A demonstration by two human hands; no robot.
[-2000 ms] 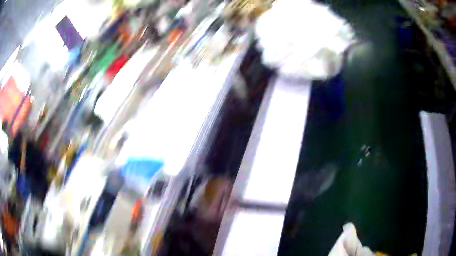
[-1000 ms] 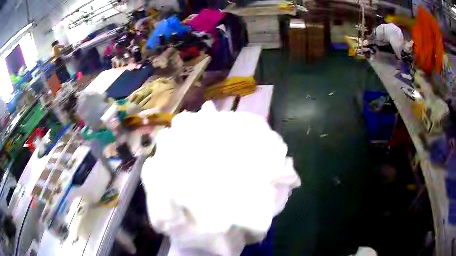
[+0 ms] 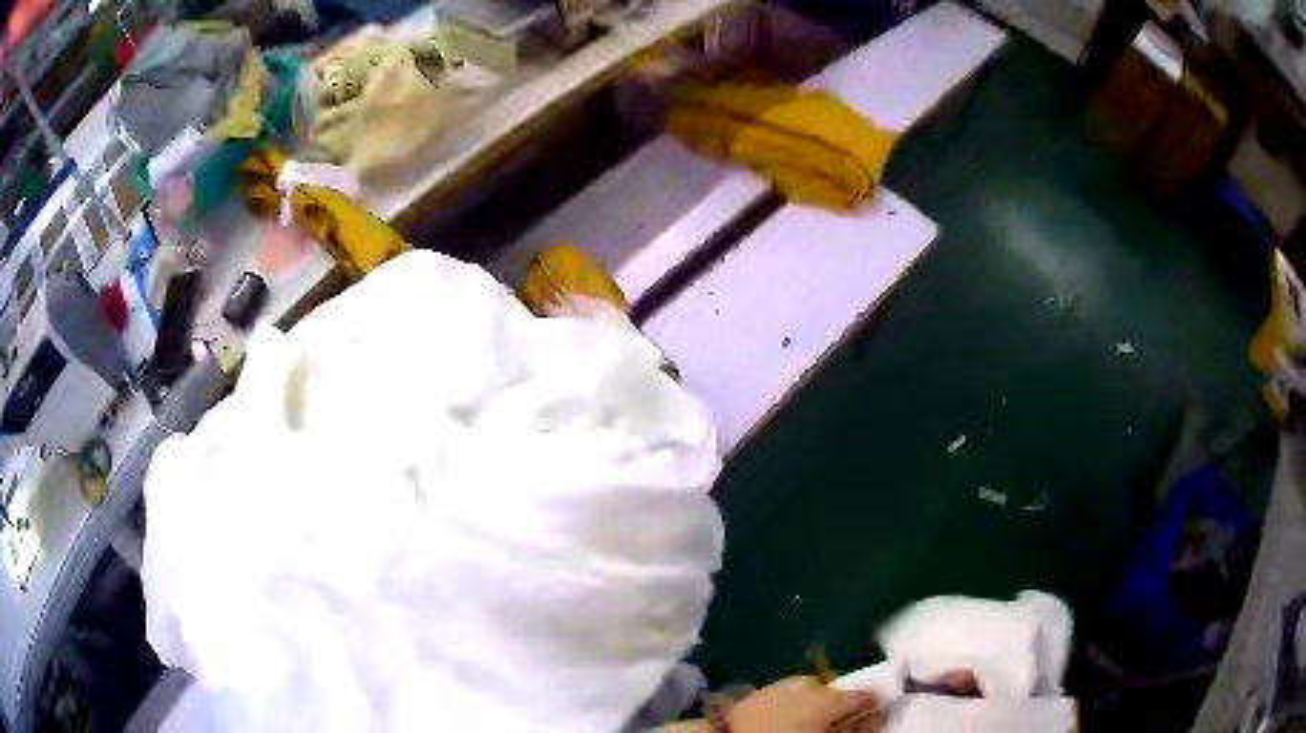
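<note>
A large heap of bright white fabric (image 3: 430, 501) fills the left and centre foreground; what bears it is mostly hidden. A smaller bundle of white cloth pieces (image 3: 988, 642) is at the lower right, with a flat pale edge below it. My left hand (image 3: 809, 707), cut off by the bottom edge, comes in from the left with fingers at the bundle's left end. A small bit of skin, seemingly fingers of my right hand (image 3: 948, 682), shows in a gap of the bundle; the rest is hidden by cloth.
Folded mustard pieces (image 3: 802, 143) lie across white-topped benches (image 3: 816, 294) beyond the heap. A table at left holds beige cloth (image 3: 387, 108), mustard pieces and small tools. Green floor (image 3: 888, 501) with scraps lies at right. A blue bin (image 3: 1174, 573) stands at far right.
The view has turned and tilted, and the white heap is nearer and larger at left. The small white bundle at lower right shows more fully, and my hand has come into view.
</note>
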